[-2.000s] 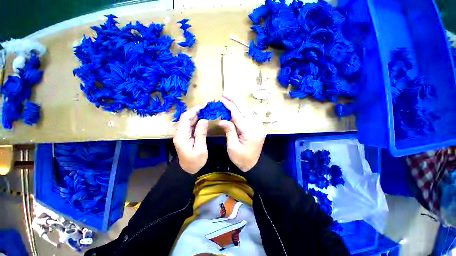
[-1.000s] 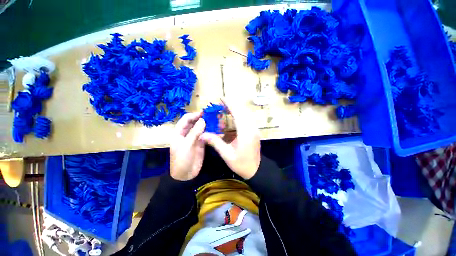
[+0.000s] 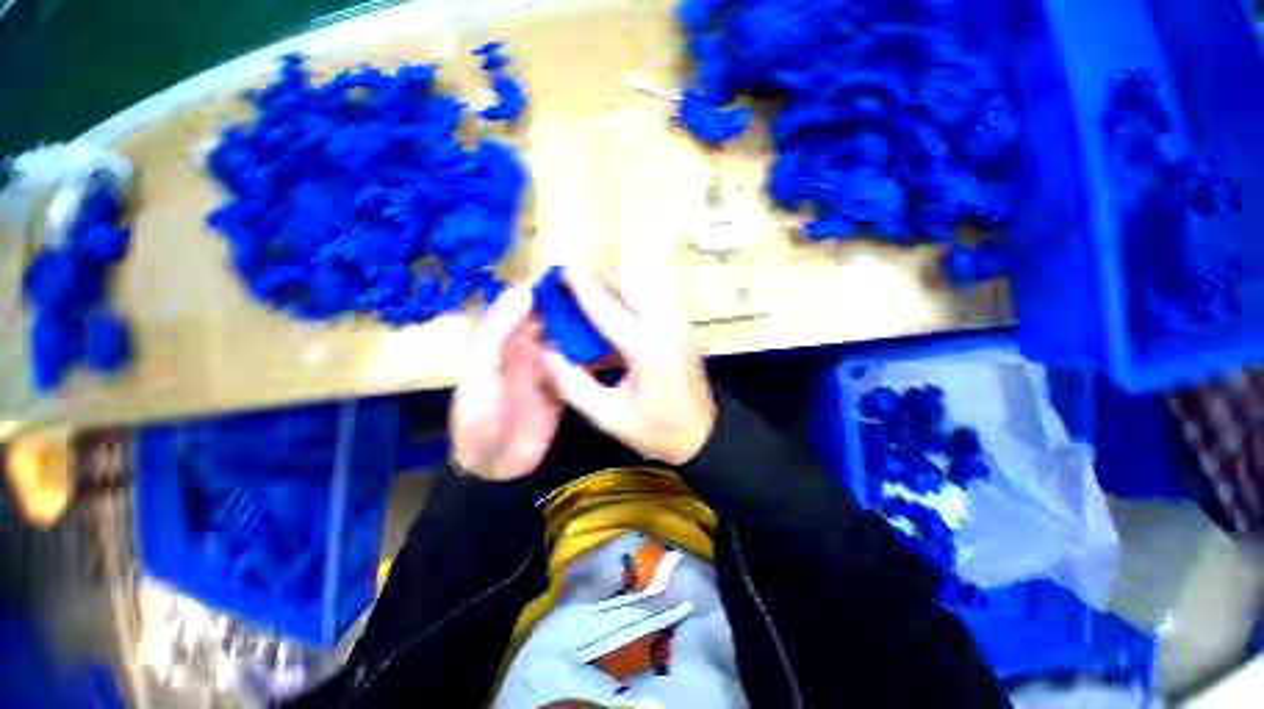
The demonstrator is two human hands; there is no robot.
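Note:
A compact blue moulded piece is held between my two bare hands at the bench's front edge, tilted. My left hand touches its left side; its fingers are partly hidden behind the piece. My right hand grips it from the right with fingers and thumb. A loose pile of spiky blue pieces lies on the bench at left-centre. A pile of rounder blue parts lies at right. The frame is blurred, so the piece's details cannot be told.
A large blue bin stands tilted at right. A small white round item and a thin pale stick lie on the bench. Blue clusters lie far left. Below are a left crate and a crate with whitish liner.
The piece in my hands has turned and tilted, and sits slightly further left. My fingers have shifted around it. The whole view has moved and blurred.

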